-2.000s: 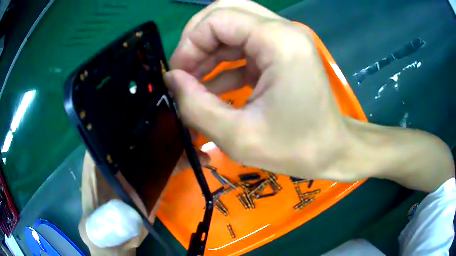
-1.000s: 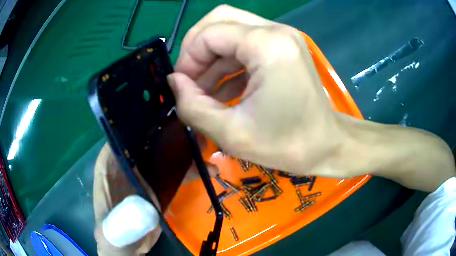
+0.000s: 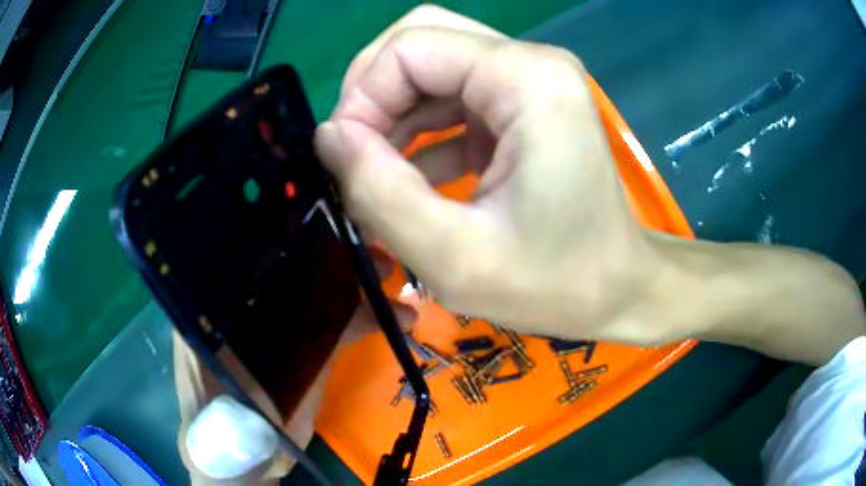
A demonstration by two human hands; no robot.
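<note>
A black phone middle frame (image 3: 218,218) is held tilted over the left part of an orange parts tray (image 3: 513,441). My left hand (image 3: 237,418), with a white finger cot, grips it from below and behind. My right hand (image 3: 513,180) is at the frame's right edge near its upper end, thumb and index fingertips pinched together. Whether a side key is between these fingertips is hidden. Loose side keys (image 3: 494,361), dark and coppery, lie in the tray below my right hand.
The glossy green conveyor belt (image 3: 104,123) carries another frame (image 3: 228,43) at the top. A blue ring (image 3: 109,460) and a red rack (image 3: 17,380) are at the left. Dark tape (image 3: 736,116) sticks to the bench at upper right.
The held frame moved right and then back left, turning slightly. The frame on the belt shifted left and shows a dark end. My right hand stays nearly in place.
</note>
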